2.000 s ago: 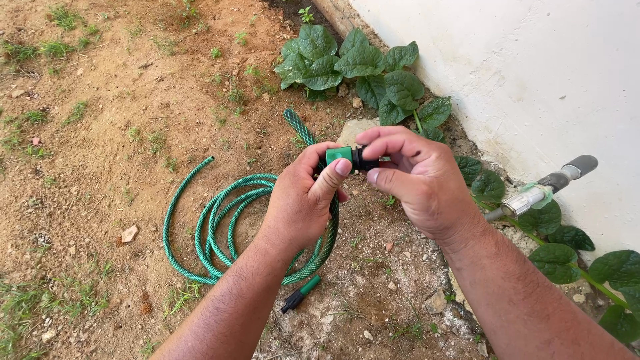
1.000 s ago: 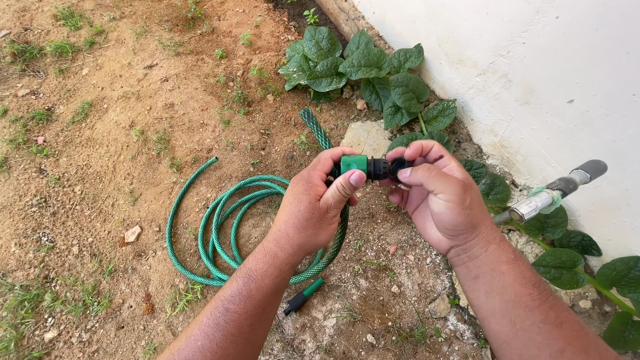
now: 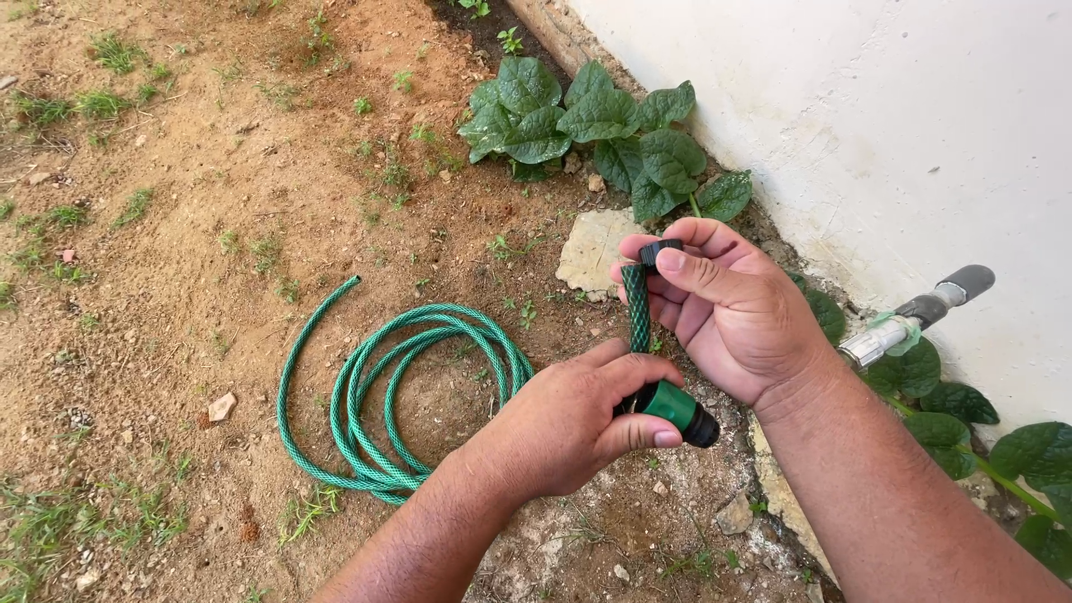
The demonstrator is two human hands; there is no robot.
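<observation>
My left hand (image 3: pixel 586 419) is closed round a green and black hose connector (image 3: pixel 674 412), whose black end points to the lower right. A green hose end (image 3: pixel 636 306) stands up between my hands; its lower part goes behind my left fingers, so I cannot tell whether that hand also grips it. Between the thumb and fingers of my right hand (image 3: pixel 720 301) is a black ribbed plastic ring nut (image 3: pixel 659 254), right at the tip of the hose end. The coiled green garden hose (image 3: pixel 356 402) lies on the soil at the left, its other end free.
A white wall (image 3: pixel 837 109) rises at the right, with a pipe and its dark-tipped fitting (image 3: pixel 900 331) sticking out near my right forearm. Leafy plants (image 3: pixel 603 117) grow along the wall's foot. A flat stone (image 3: pixel 596 251) lies behind my right hand.
The black nut in my right hand has come apart from the green connector. My left hand has moved down with the connector, and the hose end now stands upright by my right fingers.
</observation>
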